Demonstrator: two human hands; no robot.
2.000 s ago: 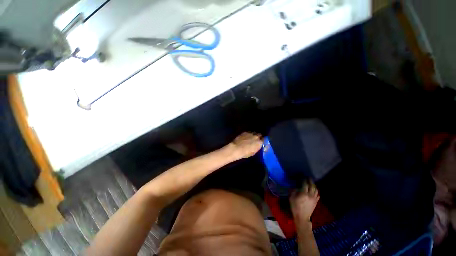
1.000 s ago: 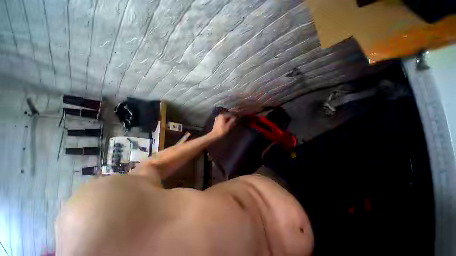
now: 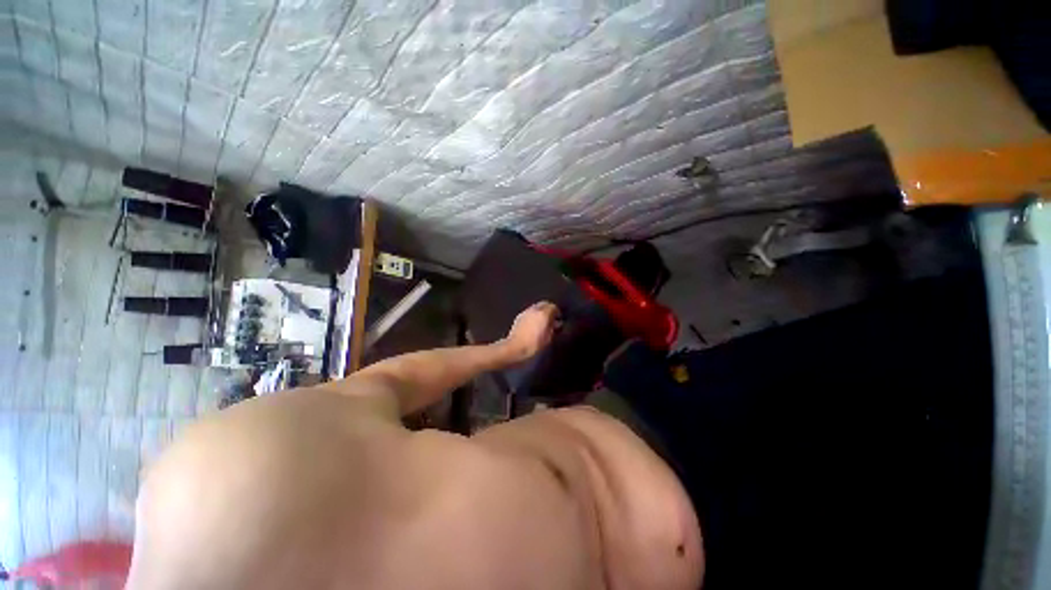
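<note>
My left hand (image 3: 534, 330) is small in the frame, at the end of my outstretched left arm. Its fingers are curled and it lies over dark panels (image 3: 507, 282) heaped over a red stool (image 3: 628, 302). It is too small and blurred to tell whether the fingers grip a panel or only touch it. The panels are matt and dark, with a flat face towards me. My right hand is out of the picture.
The table's ruler-marked edge (image 3: 1019, 380) runs down the right side. A cardboard piece with orange tape (image 3: 974, 173) is at the upper right. A brick-pattern wall (image 3: 484, 127) lies behind. A shelf (image 3: 367, 259), a multi-part device (image 3: 271, 326) and dark racks (image 3: 171, 259) are at the left.
The view has swung from the table, scissors and lap to the wall and stool side. My left hand has left the blue object and lies over the panels, lower than one second ago.
</note>
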